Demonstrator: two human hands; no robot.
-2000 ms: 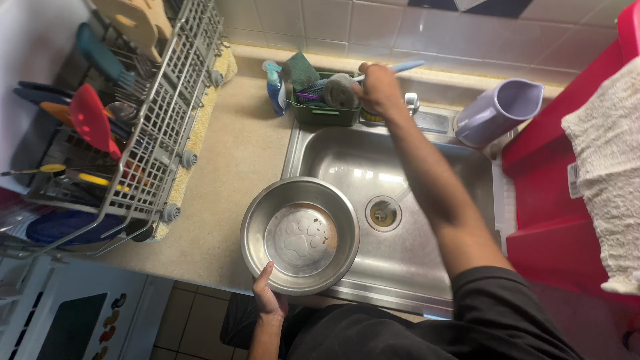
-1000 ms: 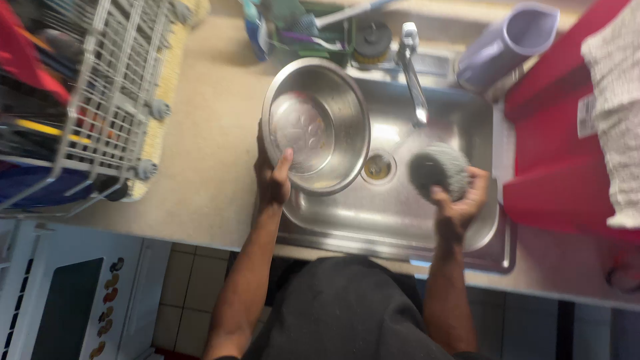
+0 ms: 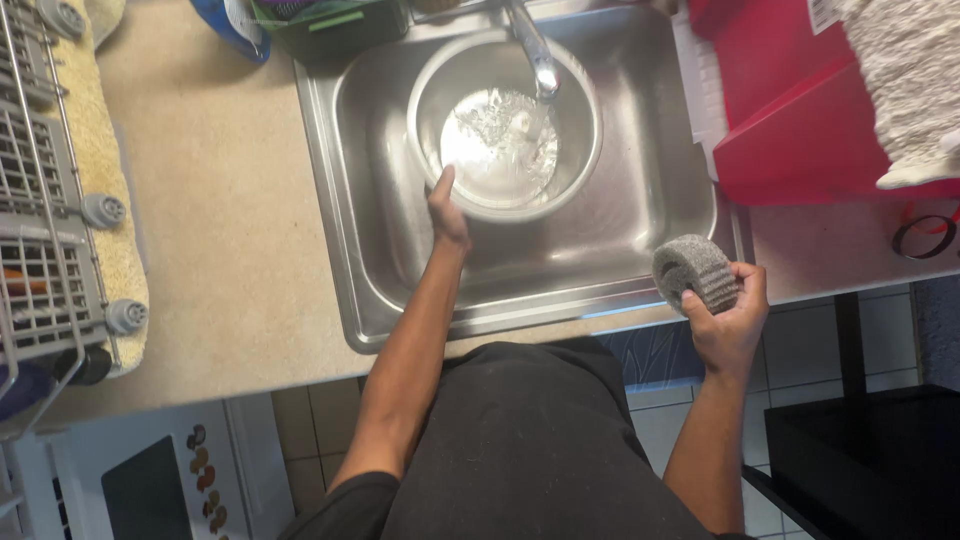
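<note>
My left hand [image 3: 449,214] grips the near-left rim of a round stainless steel bowl [image 3: 555,191], its thumb over the edge. The bowl is in the sink [image 3: 607,262], beneath the chrome faucet [image 3: 534,49], and water runs into it, rippling over its bottom. At the sink's near-right corner, my right hand [image 3: 727,319] holds a grey, round, ridged scrubbing sponge [image 3: 694,274] between thumb and fingers, apart from the bowl.
A metal dish rack [image 3: 56,195] stands on a yellow towel [image 3: 97,142] at the left of the counter [image 3: 217,225]. Behind the sink's left corner is a green caddy [image 3: 337,26]. To the right are a red plastic container [image 3: 795,112] and a white cloth [image 3: 904,82].
The bowl has moved from over the sink's left edge to beneath the faucet, and water now runs into it. Two seconds ago my right hand was at the caddy with the sponge.
</note>
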